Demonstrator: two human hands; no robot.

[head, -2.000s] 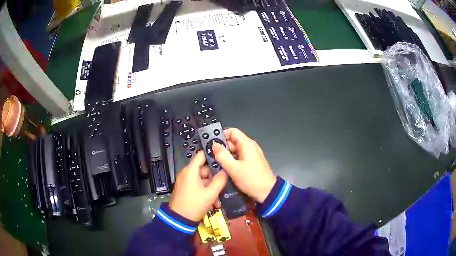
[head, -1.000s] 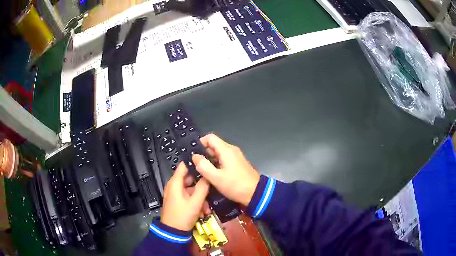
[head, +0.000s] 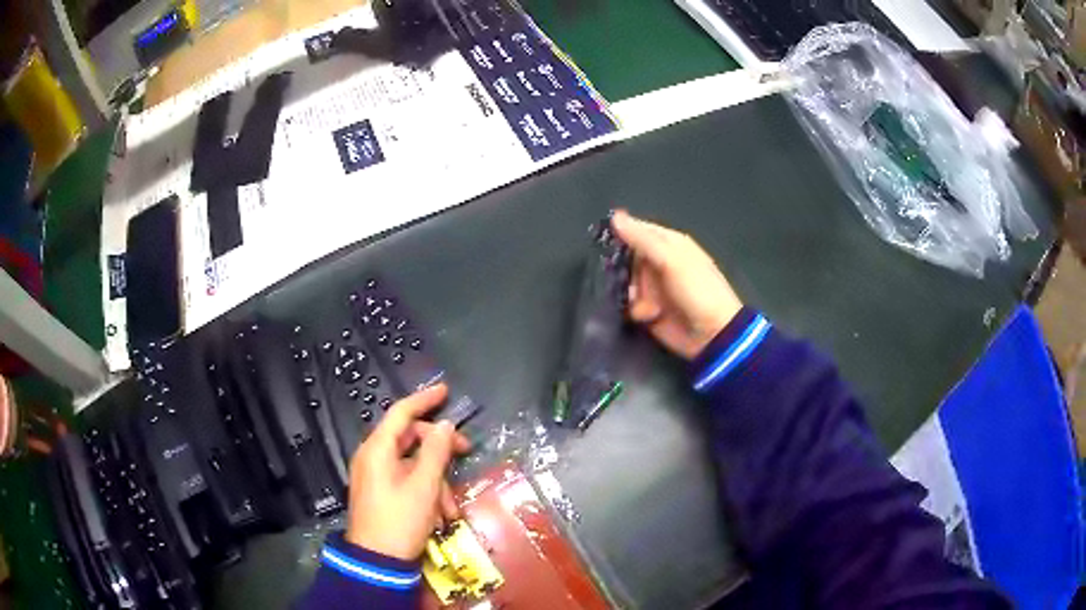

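My right hand (head: 679,284) holds a black remote (head: 605,268) up off the mat by its upper end; its lower part is blurred. Two small green cylinders (head: 599,406) show at its lower end; I cannot tell if they lie on the mat. My left hand (head: 403,483) has its index fingertip at the lower end of another black remote (head: 411,358) in the row; whether it grips it is unclear. The yellow block (head: 462,565) on the red-brown fixture (head: 524,536) is just below my left hand, with no remote on it.
Overlapping black remotes (head: 179,459) fill the left of the bench. Behind them lies a white sheet (head: 411,179) with black pieces and a dark label sheet (head: 530,101). A clear plastic bag (head: 911,149) is at the upper right, a blue bin (head: 1024,441) at the lower right.
My right hand has lifted the remote off the fixture and carried it right and up. My left hand has let go of that remote and moved slightly left and down. The camera view has shifted.
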